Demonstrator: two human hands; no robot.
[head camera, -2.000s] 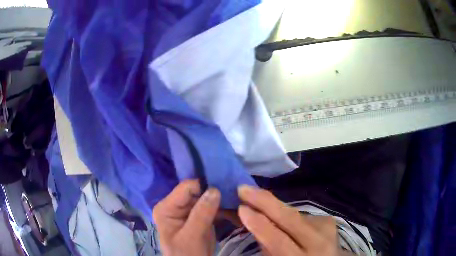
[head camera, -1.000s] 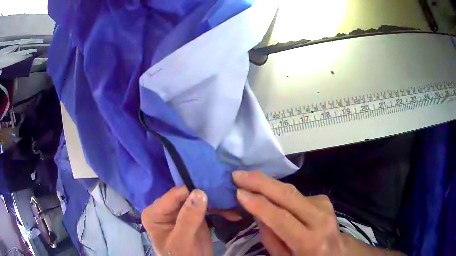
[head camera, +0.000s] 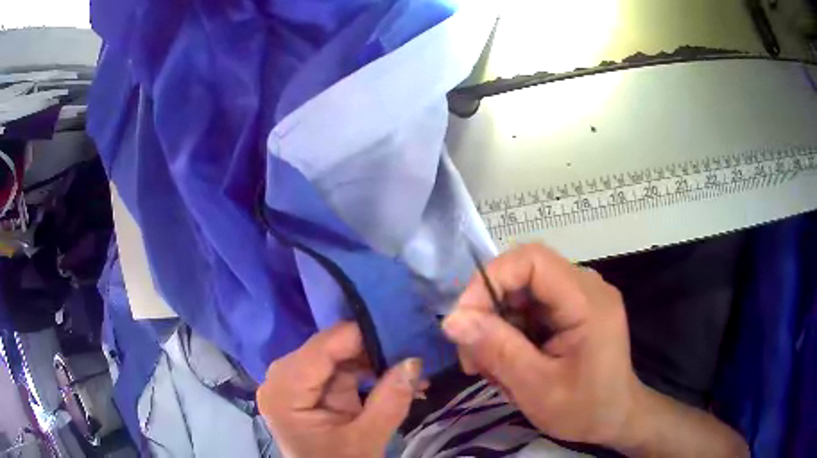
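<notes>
A blue garment panel (head camera: 206, 179) hangs down the left and middle, with a pale lining (head camera: 376, 152) folded over it. Dark piping (head camera: 345, 282) runs along the blue edge down to my left hand. My left hand (head camera: 336, 394) pinches the blue fabric and piping at the lower end, thumb and finger close together. My right hand (head camera: 546, 344) is right of it, with a thin dark item (head camera: 485, 279) between the fingers, its tip over the pale lining. Whether it is a tool or a strip I cannot tell. My right fingertips are beside the blue fabric's edge; any contact is unclear.
A white table (head camera: 555, 134) with a measuring tape strip (head camera: 618, 199) along its front edge lies at the right. Blue fabric (head camera: 770, 340) hangs at the far right. Pale fabric pieces (head camera: 193, 402) lie lower left, and striped material (head camera: 484, 425) is below my hands.
My right hand has moved up and right from the fabric's lower edge, and the thin dark item now shows in it. My left hand still holds the fabric, slightly shifted right.
</notes>
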